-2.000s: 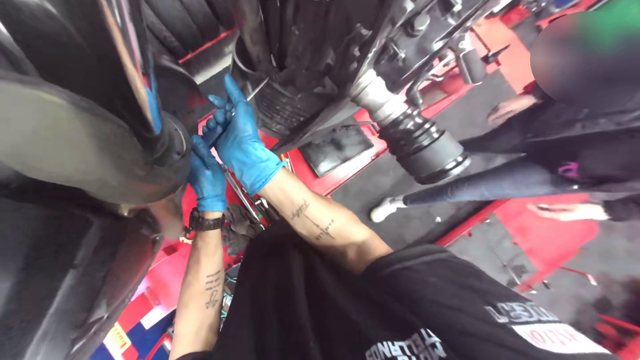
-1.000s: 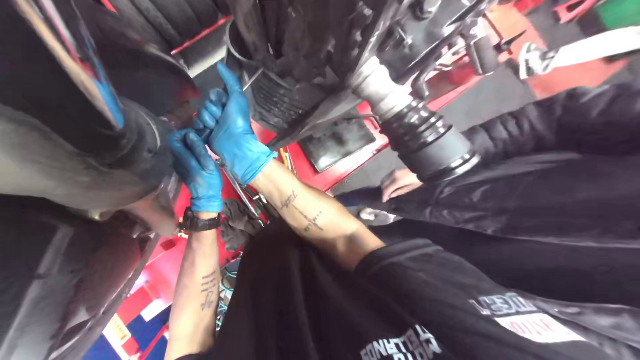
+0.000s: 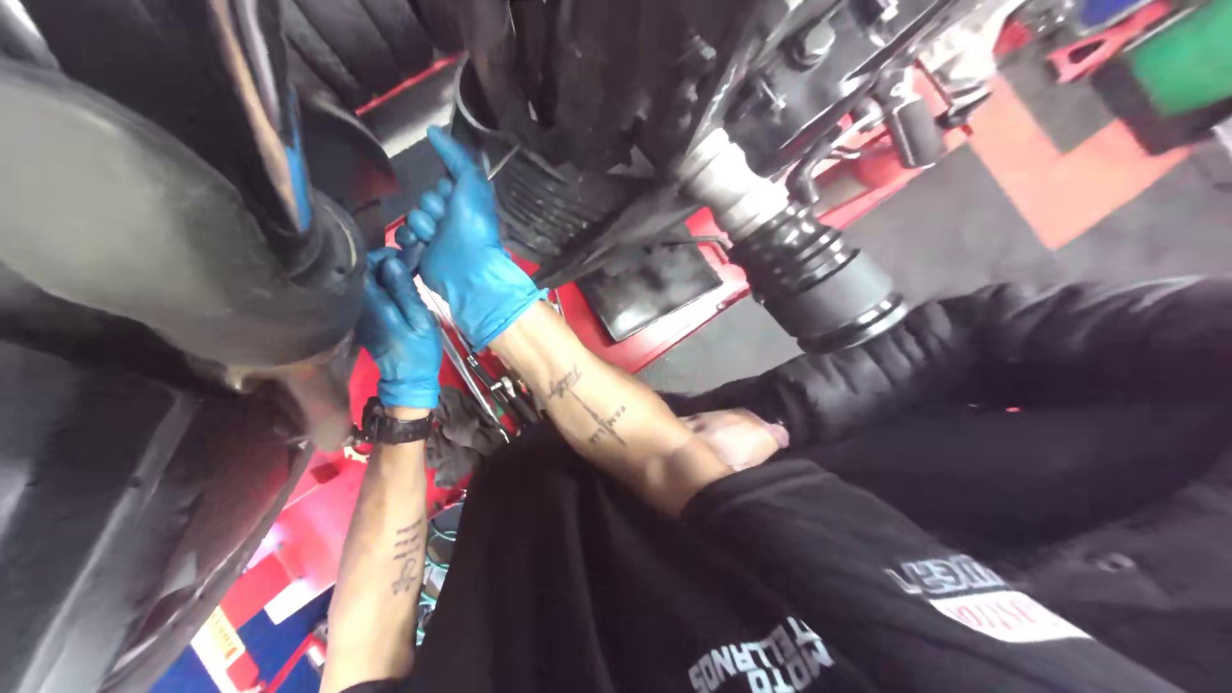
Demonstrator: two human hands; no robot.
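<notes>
Both my hands wear blue gloves and meet beside the underside of a motorcycle. My left hand [image 3: 399,332] has bent fingers at a small dark piece I cannot make out. Just above and to the right, my right hand [image 3: 462,231] is curled by the same piece, its thumb pointing up. Whether either hand grips it is hidden by the fingers. A ribbed black part [image 3: 544,207] lies right of my right hand, with a thin metal rod [image 3: 502,164] near the thumb. To the left is a large rounded grey part [image 3: 164,212].
A shock absorber or fork-like cylinder with black rings [image 3: 818,274] juts out at the right. Below it, another person's dark sleeve [image 3: 866,385] and bare hand [image 3: 736,435] are close to my right forearm. A red bench [image 3: 645,351] carries a dark tray [image 3: 650,284] and long metal tools [image 3: 472,371].
The other person has come in from the right, and their hand is now beside my right forearm. My hands remain together in about the same place.
</notes>
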